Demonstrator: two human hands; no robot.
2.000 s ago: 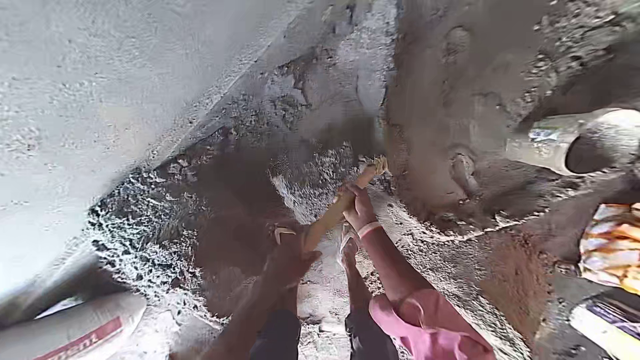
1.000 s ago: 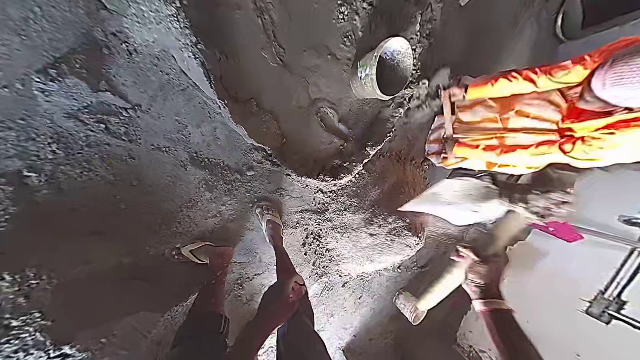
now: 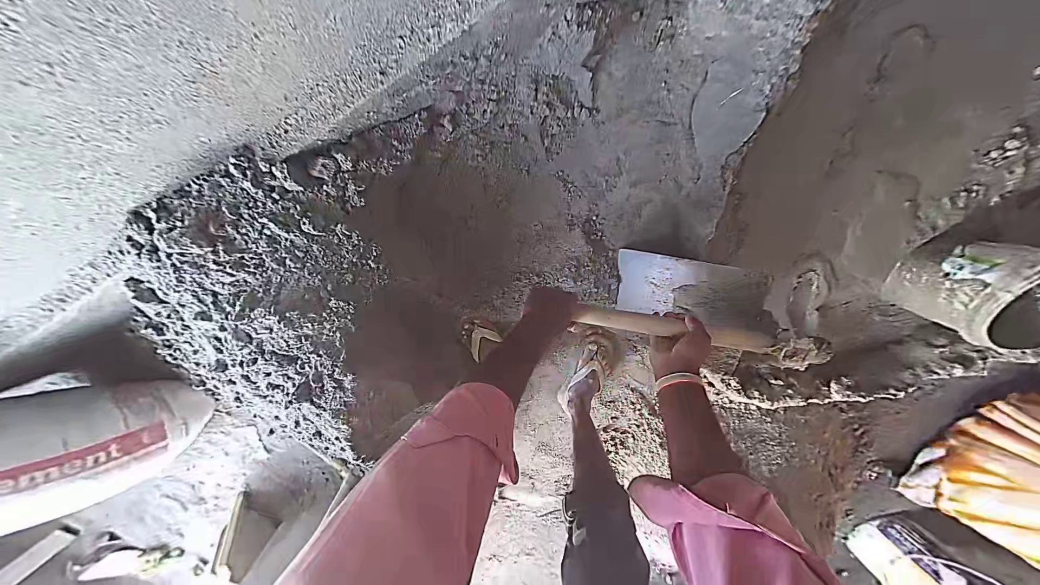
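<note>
Both my hands grip the wooden handle (image 3: 626, 321) of a hoe. My left hand (image 3: 552, 307) is closed around its left end, and my right hand (image 3: 684, 348), with a band at the wrist, holds it farther right, toward the head. The broad metal hoe blade (image 3: 691, 288) lies just beyond the handle, partly smeared with wet mortar. To the right of the blade spreads grey wet mortar (image 3: 861, 179). My sandalled feet stand on the ground below the handle, one sandal (image 3: 485, 341) partly behind my left forearm.
A mortar-coated bucket (image 3: 967, 292) lies tipped at the right. Below it is orange and yellow fabric (image 3: 987, 479). A cement bag (image 3: 97, 455) sits at the lower left, near a rough rubble strip (image 3: 268, 292). A pale concrete surface (image 3: 162, 97) fills the upper left.
The view has swung back from the right, where a person in orange stood a second ago. The hoe, then at the right with its blade raised, is now in front of my feet with both hands on it.
</note>
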